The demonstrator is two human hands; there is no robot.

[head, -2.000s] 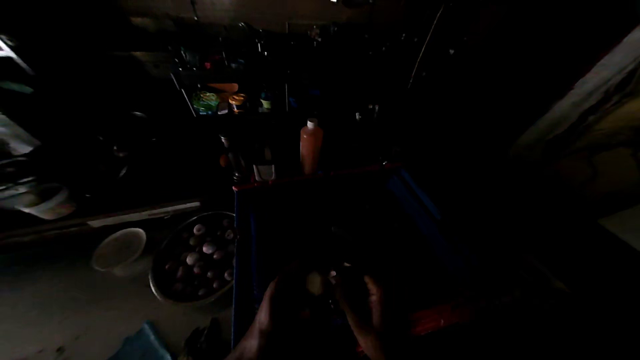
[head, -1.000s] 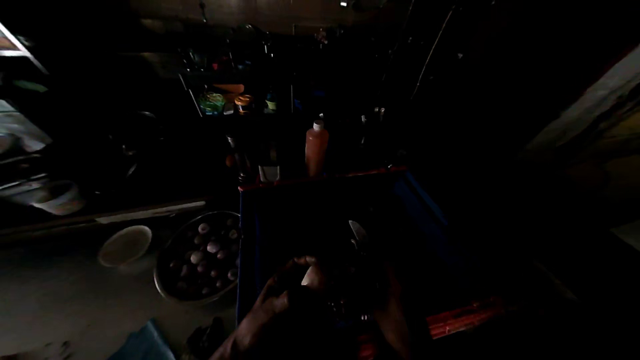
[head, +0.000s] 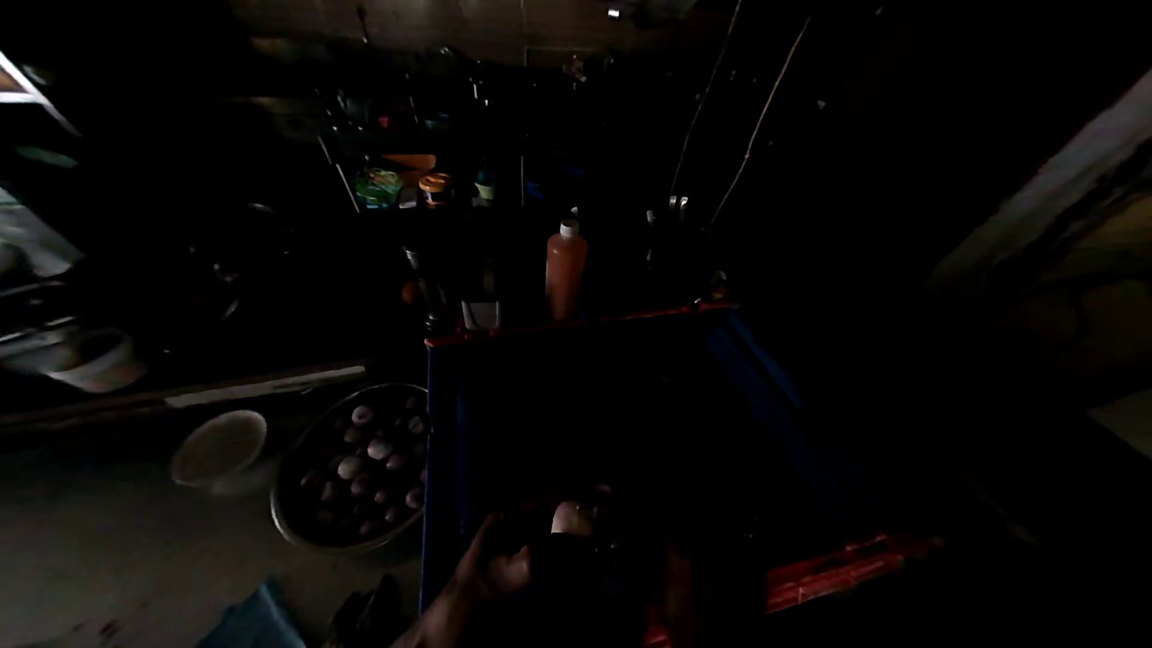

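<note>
Near the lower middle of the head view, my left hand (head: 495, 567) is raised over a dark blue bin with red rims. A small pale round thing (head: 572, 519), perhaps an onion, shows just right of its fingers; the dark hides whether the hand grips it. My right hand (head: 677, 576) is barely visible to the right, and what it holds cannot be made out. Left of the bin stands a wide round basin (head: 297, 531) with several round, purplish onion-like vegetables (head: 379, 448) in it.
Beyond the bin's red far rim (head: 630, 317) stands an orange-red bottle with a white cap (head: 566, 270). Behind it a shelf carries an orange-lidded jar (head: 436, 185) and green things. A pale bowl (head: 219, 447) and a blue cloth (head: 256, 621) lie on the left floor.
A knife blade seen above my hands one second ago is no longer visible. My left hand's fingers have moved away from the pale round thing's left side.
</note>
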